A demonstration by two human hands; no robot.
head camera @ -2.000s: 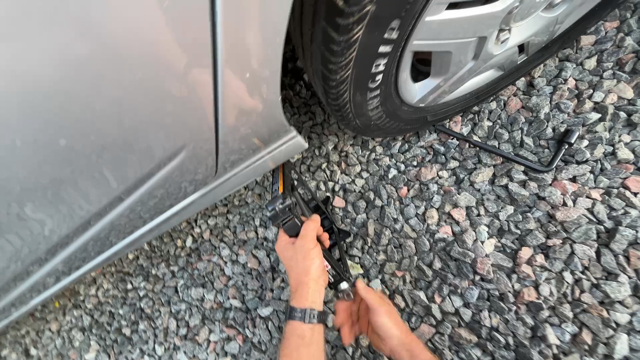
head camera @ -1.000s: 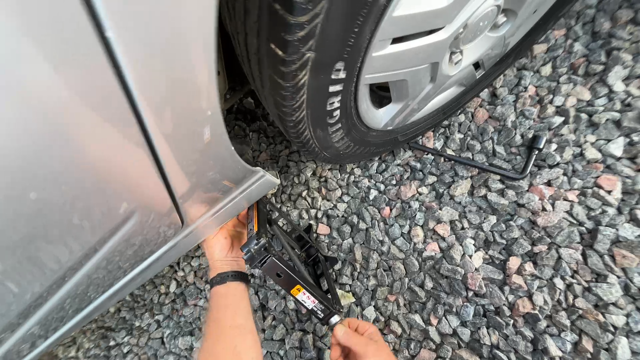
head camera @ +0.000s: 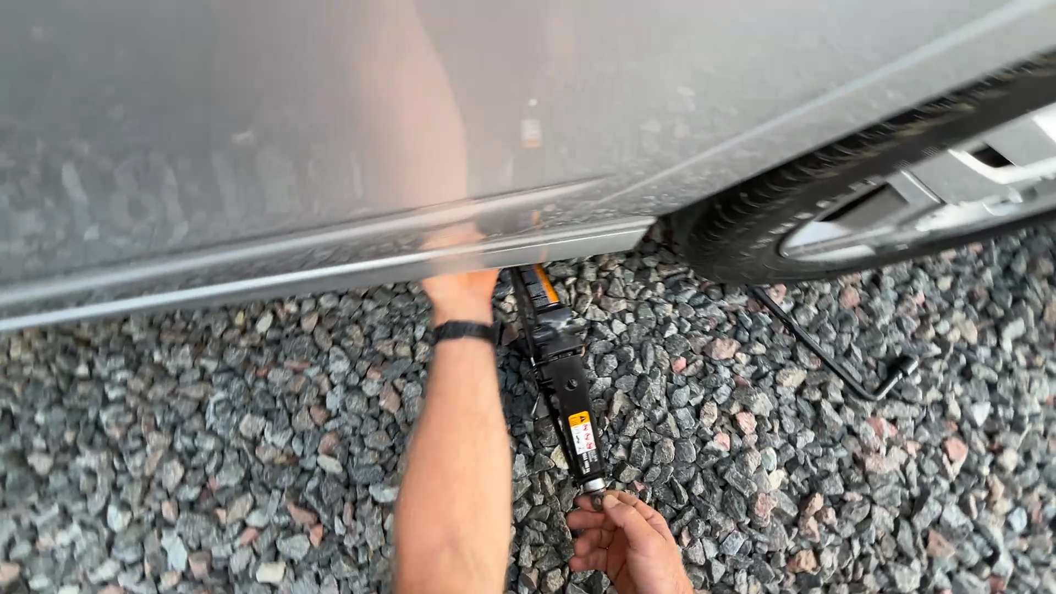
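Observation:
A black scissor jack (head camera: pixel 561 355) with orange and white labels lies on gravel, its far end beneath the silver car's sill (head camera: pixel 536 247). My left hand (head camera: pixel 462 285) reaches under the sill just left of the jack; its fingers are hidden, so its hold cannot be told. Thumb and fingers of my right hand (head camera: pixel 623 536) grip the screw end (head camera: pixel 596 495) at the jack's near end.
To the right stands the car's wheel, with a black tyre (head camera: pixel 726 223) and silver wheel cover (head camera: pixel 924 198). An L-shaped black wheel wrench (head camera: pixel 825 359) lies on the gravel (head camera: pixel 330 462), its far end by the tyre. The car's side panel (head camera: pixel 247 124) fills the upper part.
Two seconds ago my left hand was on the jack's body outside the sill; it has since moved under the car's edge. My right hand has stayed around the screw end. The view has swung noticeably.

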